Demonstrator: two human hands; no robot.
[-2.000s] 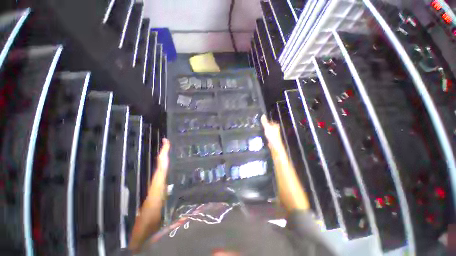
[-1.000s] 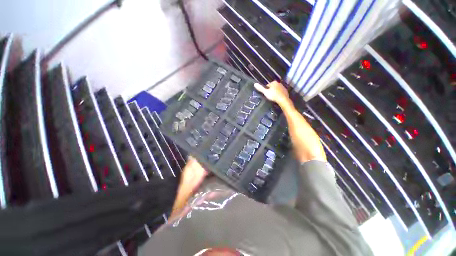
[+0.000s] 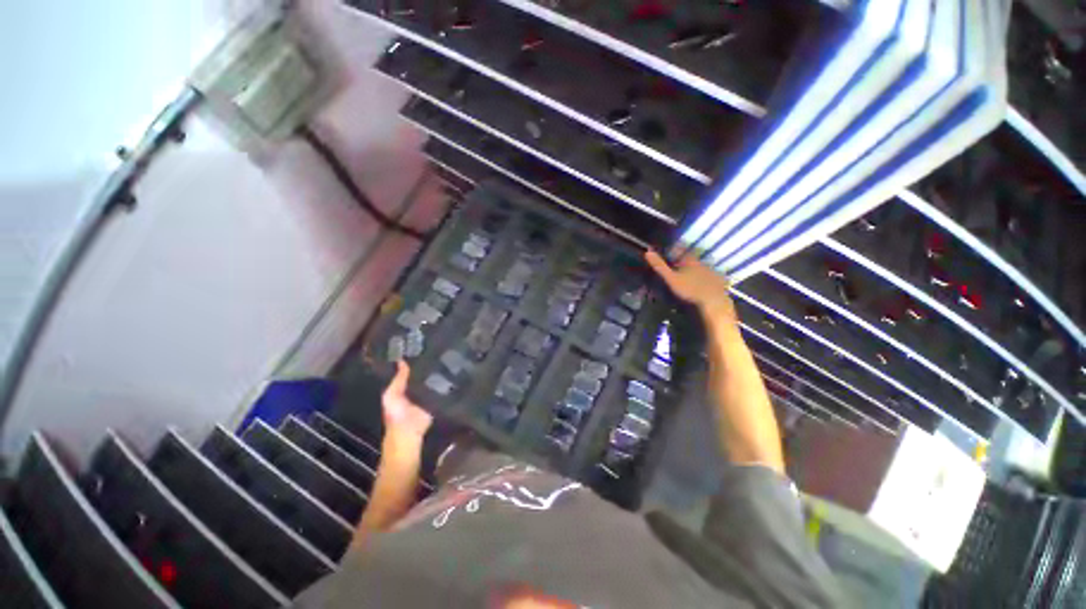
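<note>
A large black compartment tray [image 3: 476, 401] is held in front of my torso, tilted in the view. Its pockets hold rows of small dark and silvery rectangular units [image 3: 588, 383]; one unit at the right shines white. My left hand [image 3: 405, 410] grips the tray's near left edge, thumb at the rim. My right hand [image 3: 693, 283] grips the far right edge, thumb over the rim, beside a stack of white and blue panels. The fingers under the tray are hidden.
Tiered black rack shelves [image 3: 595, 89] with bright edges stand ahead and right; more shelves [image 3: 179, 500] stand lower left. White-blue panels [image 3: 857, 131] jut out from the right rack. A pale wall with a grey box [image 3: 264, 86] is upper left. A blue object [image 3: 289, 401] and a white box [image 3: 929, 497] are lower down.
The view has turned further, showing more wall at the left and the right rack across the top. Both hands still hold the tray, which is now beside the right rack and the white-blue panels.
</note>
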